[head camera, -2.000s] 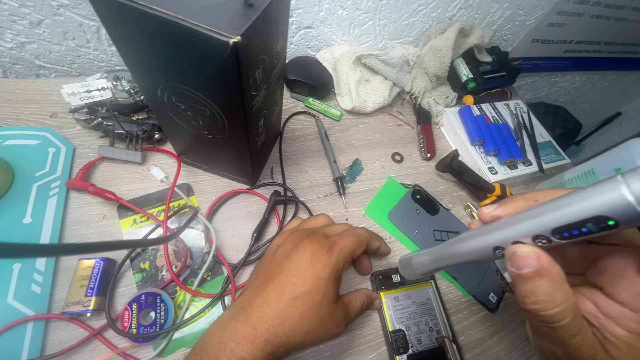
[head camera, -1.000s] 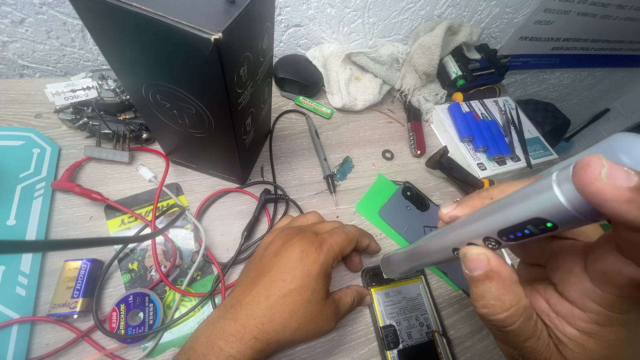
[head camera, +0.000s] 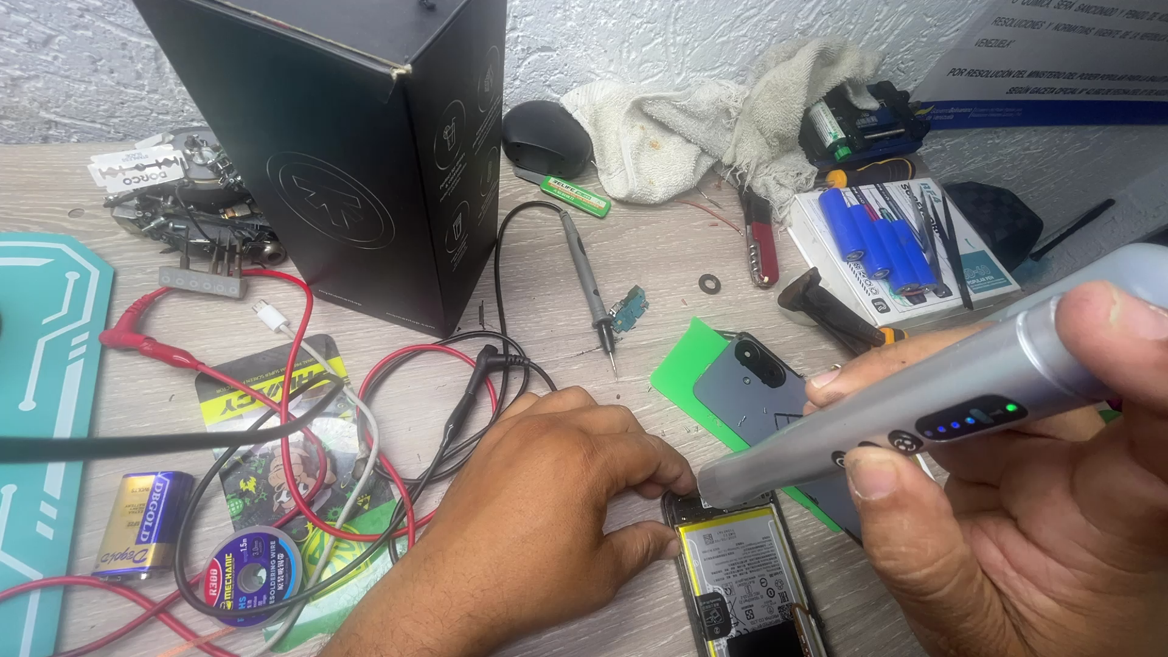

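Observation:
An opened smartphone (head camera: 744,575) lies at the lower centre, its battery and inner parts showing. My left hand (head camera: 566,502) steadies its upper left edge with thumb and fingertips. A silver handheld electric tool (head camera: 922,392), with lit blue and green lights and buttons, is held in my right hand (head camera: 985,511), the thumb beside the buttons. The tool's narrow end covers the phone's top, so its tip is hidden. Behind the tool, a grey phone back cover (head camera: 757,392) with a camera cutout rests on a green sheet (head camera: 680,365).
A tall black box (head camera: 365,182) stands at the back left. Red and black probe cables (head camera: 292,438), a 9-volt battery (head camera: 141,525) and a desoldering wire spool (head camera: 251,575) lie left. A test probe (head camera: 589,283) is centre; blue cells (head camera: 876,242) sit on a white box at right.
The phone, my left hand and the tool keep about the same arrangement. My right hand has shifted its hold a little on the tool since the oldest frame.

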